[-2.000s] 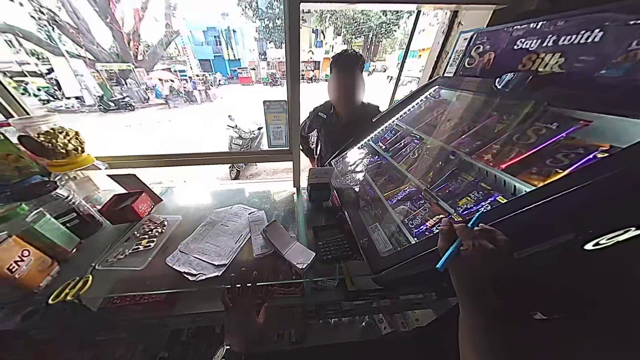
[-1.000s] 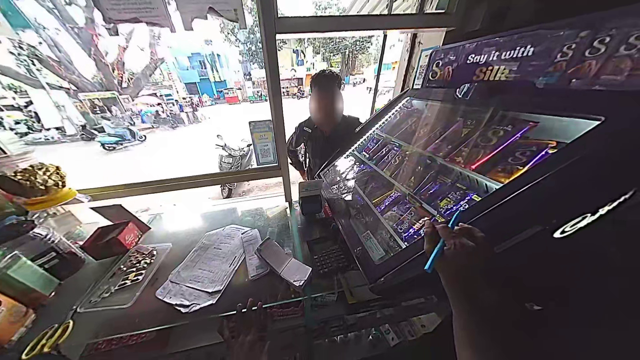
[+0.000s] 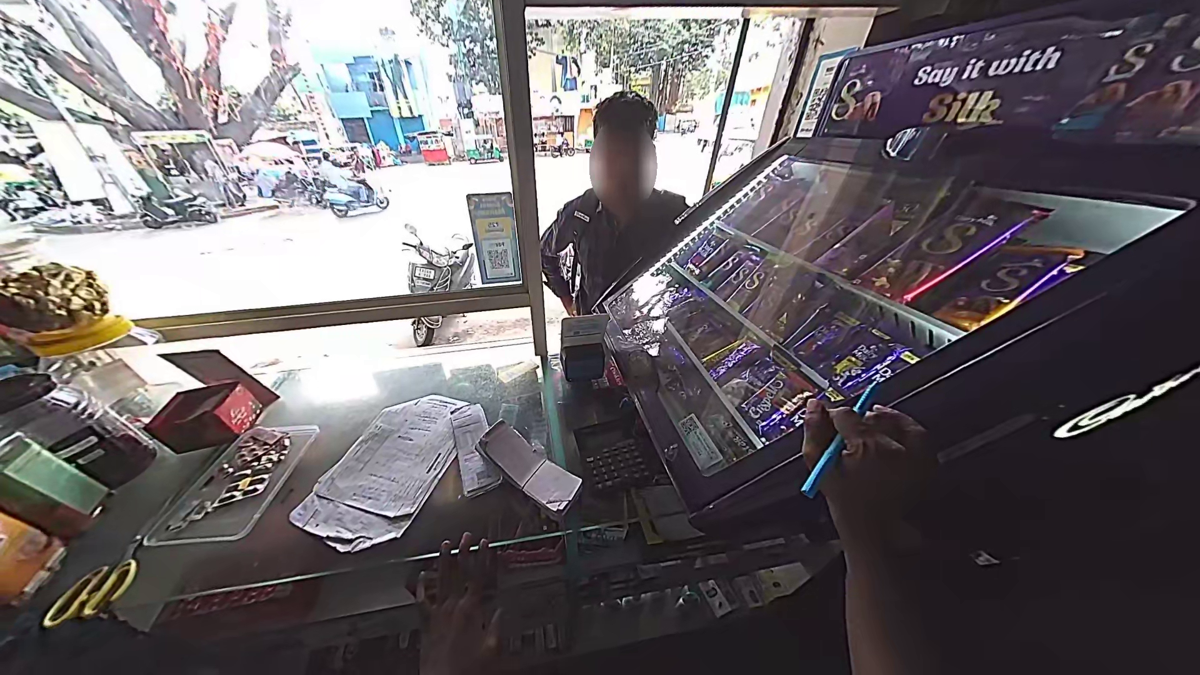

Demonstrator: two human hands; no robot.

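Observation:
My right hand (image 3: 867, 459) has a blue pen (image 3: 837, 441) between its fingers and is raised at the lower edge of a glass-fronted chocolate display case (image 3: 1012, 361). Lit rows of chocolate packs (image 3: 848, 352) lie behind that glass. At the near edge of the glass counter (image 3: 356, 572), my left hand (image 3: 459, 600) rests with its fingers spread and nothing visible in it. Beyond that hand lie written paper sheets (image 3: 398, 459) and a small open notepad (image 3: 530, 469). A dark calculator (image 3: 614, 459) sits between the notepad and the case.
Yellow-handled scissors (image 3: 89, 595), a clear plastic tray (image 3: 239, 487) of small items, an open red box (image 3: 206, 412) and several jars stand at the left. A person (image 3: 614, 216) is outside the window frame (image 3: 520, 187). A small box-like device (image 3: 583, 347) stands beside the case.
The right hand stays by the display case with the blue pen. The left hand remains near the counter's edge. Outside, a scooter has moved right along the street since the view one second ago.

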